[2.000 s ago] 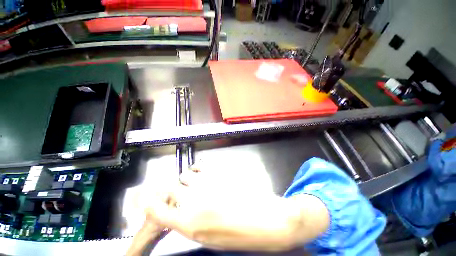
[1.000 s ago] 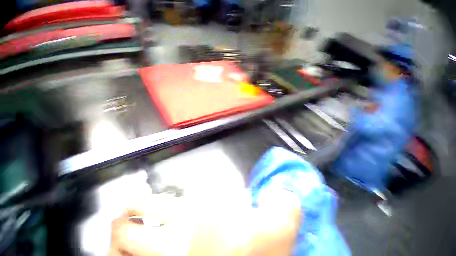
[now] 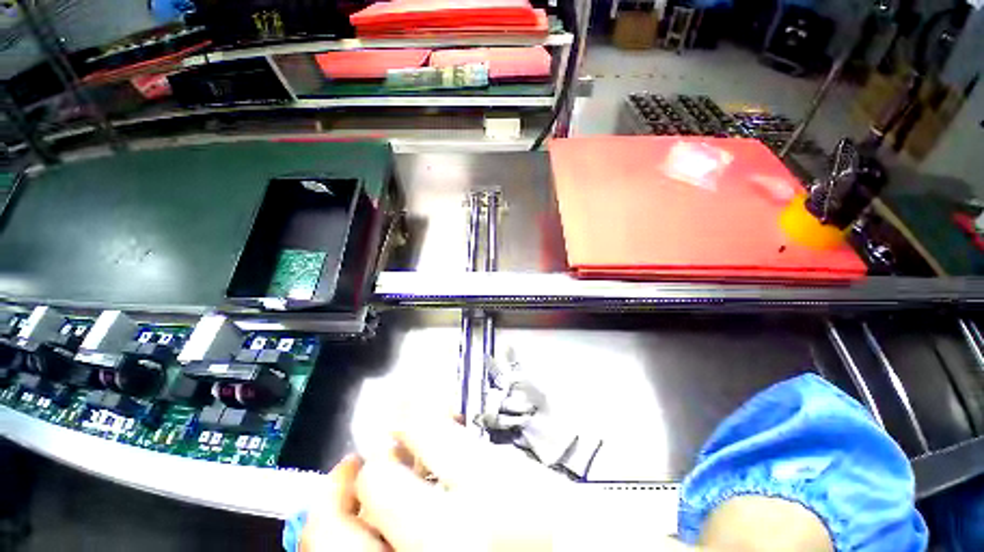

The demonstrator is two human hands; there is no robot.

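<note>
A crumpled grey-white work glove [image 3: 545, 423] lies on the shiny metal bed beside the thin guide rods [image 3: 477, 361]. My right hand [image 3: 486, 491] reaches in from the lower right, in front of the glove, strongly overexposed. My left hand [image 3: 337, 515] is at the bottom edge, partly cut off, with a bit of blue cuff. The hands meet or overlap; glare hides the fingers and whether they hold anything. Populated green circuit boards [image 3: 162, 404] stand in a row at the left.
A black tray [image 3: 250, 250] with a small green board [image 3: 297, 274] sits on the green mat [image 3: 140, 243]. A silver rail [image 3: 647, 289] crosses the bed. Red sheets [image 3: 691, 221] and a yellow-orange holder [image 3: 811, 223] lie beyond it. Rollers are at the right.
The view swung right, then back left, showing more of the boards. The grey-white glove now shows clearly on the metal. Both hands remain low and close together.
</note>
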